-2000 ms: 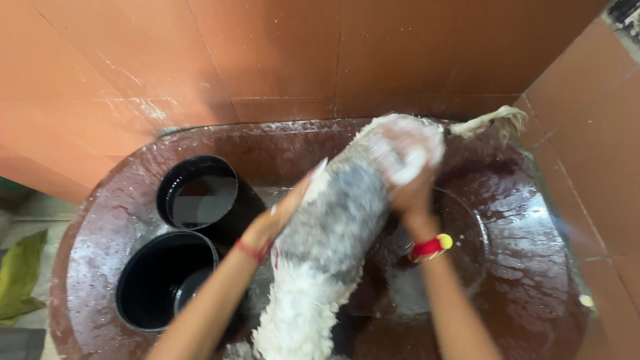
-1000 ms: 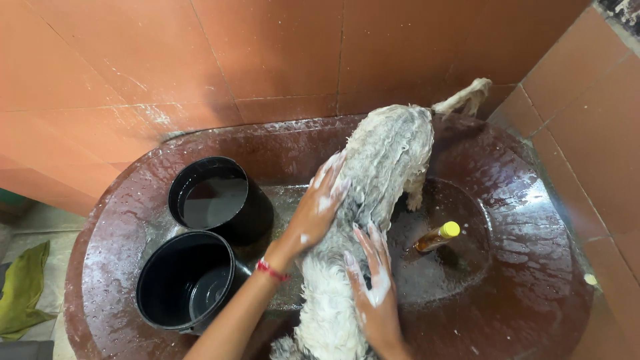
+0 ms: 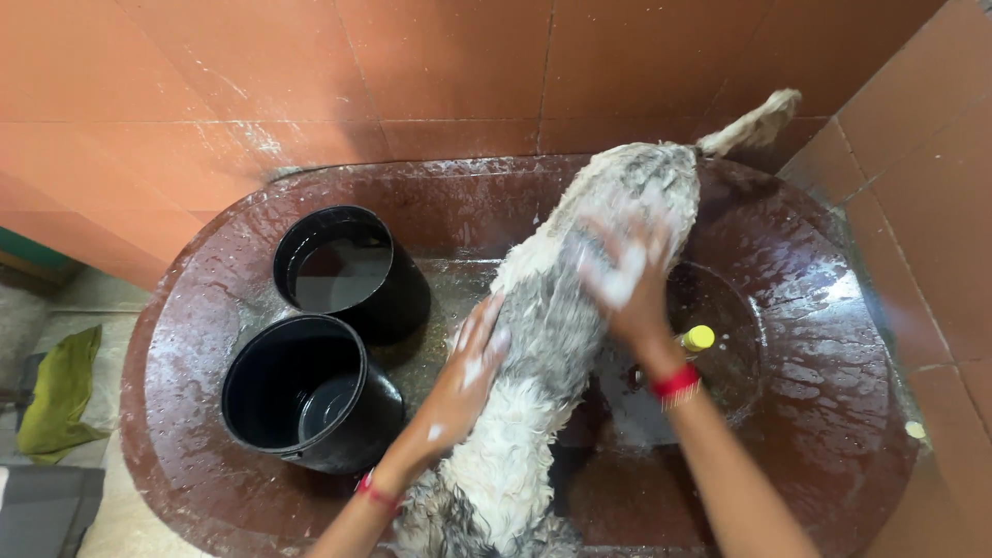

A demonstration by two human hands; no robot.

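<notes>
A wet grey-and-white dog (image 3: 542, 333) stands in a reddish-brown oval tub (image 3: 821, 496), its rear and tail toward the wall and its head at the bottom edge. My left hand (image 3: 471, 372) rests with lather on it against the left side of the dog's body. Blurred by motion, my right hand (image 3: 632, 271) lies spread on the dog's lower back, with white foam on its back. Neither hand grips anything. Right of the dog, partly behind my right wrist, is a bottle with a yellow cap (image 3: 698, 338).
Two black buckets stand in the tub's left part: the rear one (image 3: 411, 302) holds water, and the front one (image 3: 384, 411) has a little liquid inside. Tiled walls (image 3: 457, 62) border the tub behind and at right. A green cloth (image 3: 58, 395) lies at far left.
My right hand has moved from the dog's front part up to its lower back. My left hand has slid a little down along the dog's left side.
</notes>
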